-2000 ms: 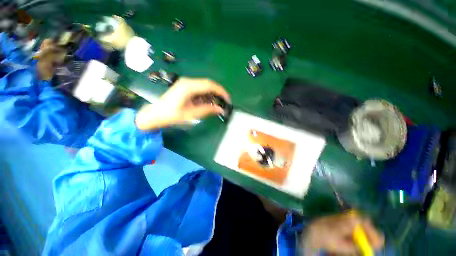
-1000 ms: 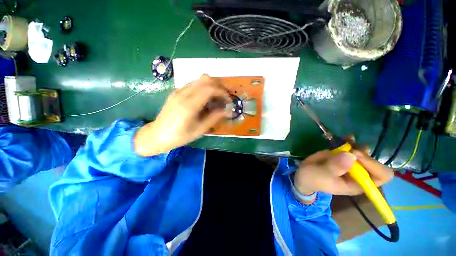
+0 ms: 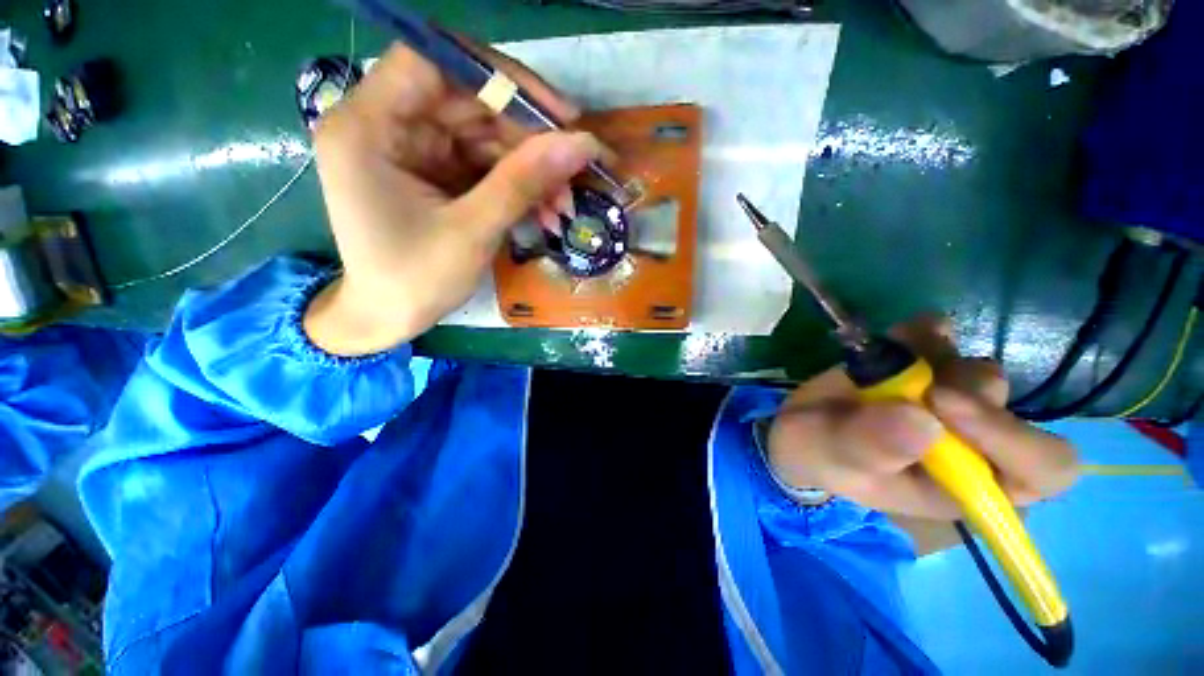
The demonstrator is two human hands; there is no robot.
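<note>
A round black circuit board (image 3: 592, 235) with white pads and a yellowish centre sits in the middle of the orange-brown fixture (image 3: 667, 165). The fixture lies on the white paper (image 3: 753, 119). My left hand (image 3: 429, 198) holds dark tweezers (image 3: 449, 56) with a pale band, pen-like, their tip over the board's upper edge; its fingertips are at the board's left edge. My right hand (image 3: 911, 436) holds the yellow soldering iron (image 3: 984, 495). The iron's metal tip points up and left over the paper's right part, apart from the board.
Another round board (image 3: 326, 90) lies left of the paper, near a thin pale strand (image 3: 244, 227). More boards (image 3: 79, 99) lie at far left. A greyish can (image 3: 1043, 20) is at upper right, a blue box (image 3: 1149, 145) and dark cables (image 3: 1096, 324) at right. A blue sleeve (image 3: 86, 396) shows at left.
My left hand now holds tweezers pen-like over the board. The iron's tip has come over the paper's right side. The view has shifted closer to the fixture.
</note>
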